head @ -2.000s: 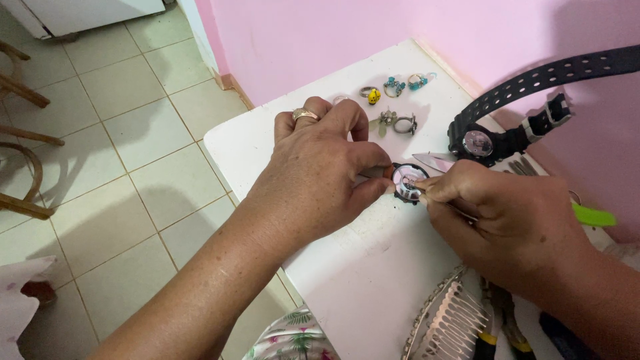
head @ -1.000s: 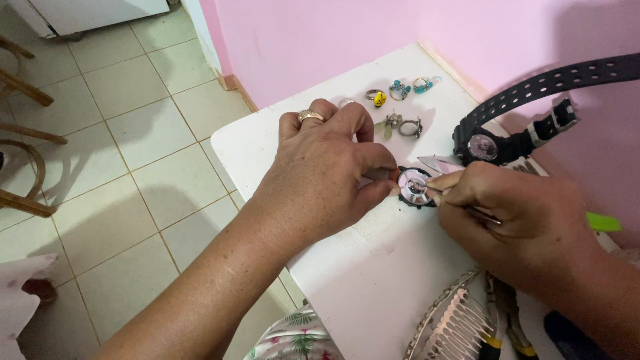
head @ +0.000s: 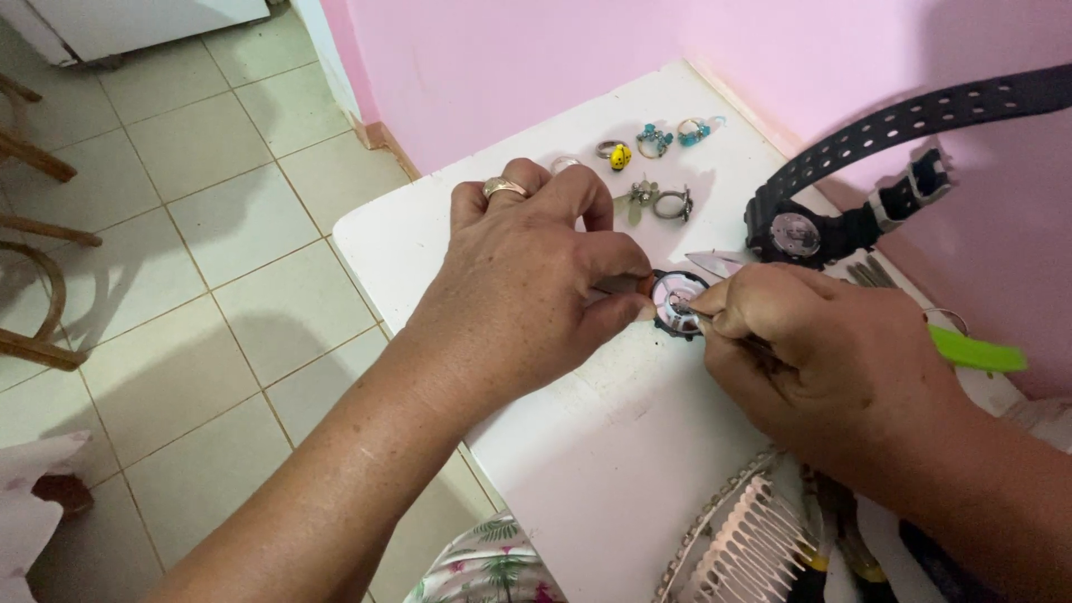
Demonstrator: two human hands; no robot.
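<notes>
A small round part with a black toothed rim and a pale face, like a watch part [head: 682, 303], lies on the white table. My left hand [head: 536, 268], with a ring on one finger, pinches its left edge between thumb and index finger. A reddish-orange bit shows at those fingertips. My right hand [head: 812, 343] grips a thin dark tool, its tip on the middle of the face; most of the tool is hidden by the fingers. Behind the right hand stands a black watch [head: 794, 234] with a perforated strap. A pointed metal blade [head: 716, 263] lies between the watch and the round part.
Several rings, one with a yellow ladybug [head: 619, 157], lie at the back of the white table [head: 578, 469]. A metal hair comb [head: 745, 544] and yellow-and-black tool handles [head: 867, 569] are at the front. A bright green item [head: 978, 349] lies right, near the pink wall [head: 536, 75].
Both hands stay at the round part. The right hand's fingers have shifted slightly around the thin tool, whose tip remains over the face.
</notes>
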